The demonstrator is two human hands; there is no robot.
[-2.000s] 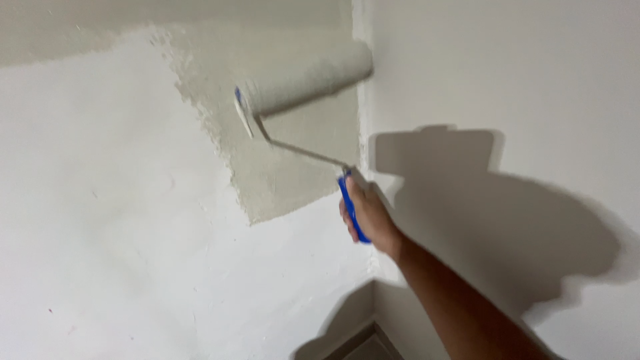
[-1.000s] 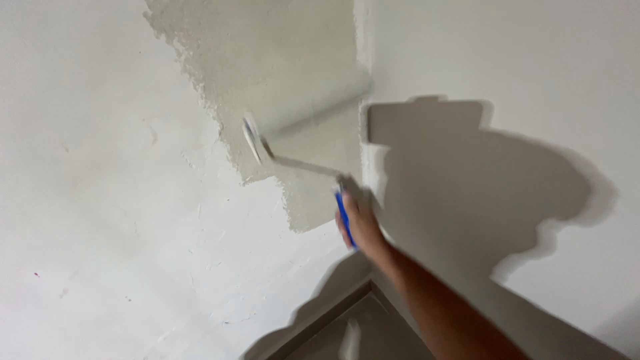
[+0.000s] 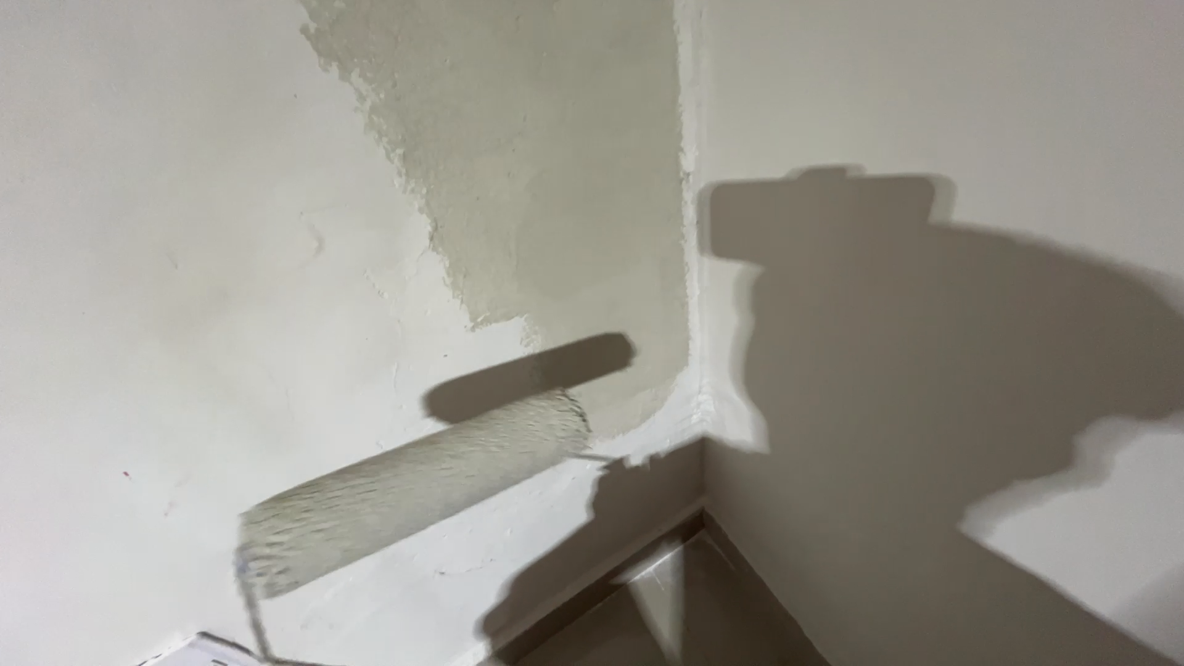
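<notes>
A paint roller's nap sleeve [image 3: 416, 495], coated in grey-green paint, slants across the lower left. Its metal frame [image 3: 255, 615] runs down out of view at the bottom edge, so the handle is hidden. The sleeve's shadow lies on the wall just above it, with a gap between them. A patch of grey-green paint [image 3: 555, 185] covers the left wall beside the corner, with a ragged left edge. Neither my right hand nor my left hand shows now, so what holds the roller cannot be seen.
The white left wall [image 3: 185, 277] meets the pale right wall [image 3: 971, 92] at a corner. A dark baseboard [image 3: 601, 587] borders the tiled floor [image 3: 740, 610]. At the bottom left is the corner of a white sheet-like thing [image 3: 199, 652]. A large shadow falls on the right wall.
The roller has moved down and left, off the painted patch. My right hand, seen earlier on its blue handle, has left the view. The paint now reaches lower beside the corner.
</notes>
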